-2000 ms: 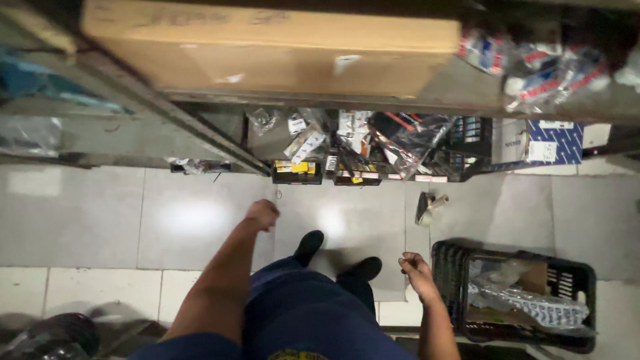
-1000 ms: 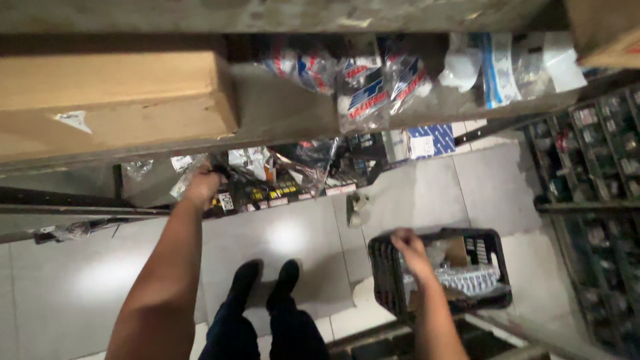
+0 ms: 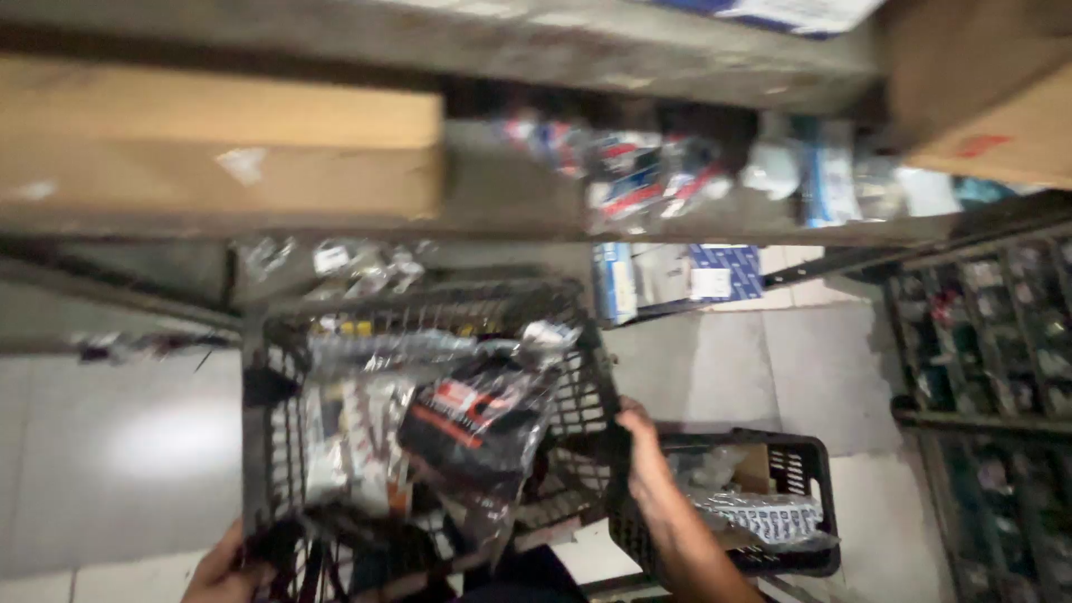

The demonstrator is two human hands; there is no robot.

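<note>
A black plastic basket [image 3: 599, 360] is held up in front of my body between both hands. My left hand [image 3: 224, 569] grips its near left corner. On the basket's right side, my right hand [image 3: 638, 419] has its fingers at the rim. Inside lie a black plastic packet [image 3: 452, 427] with red and white print, and clear plastic bags [image 3: 360, 435] with small items. Beyond my right forearm, lower down, stands a second black basket [image 3: 825, 502] holding a printed plastic packet [image 3: 766, 512] and some cardboard.
A metal shelf [image 3: 519, 226] crosses the view, bearing a long cardboard box [image 3: 218, 142] and bagged parts [image 3: 628, 180]. A blue and white box [image 3: 724, 272] sits lower. Racks of small bins [image 3: 980, 335] stand at the right, on a tiled floor [image 3: 126, 452].
A black basket with bagged items is now held between my hands; a second ago my left hand was reaching at the low shelf and my right hand was at the other basket.
</note>
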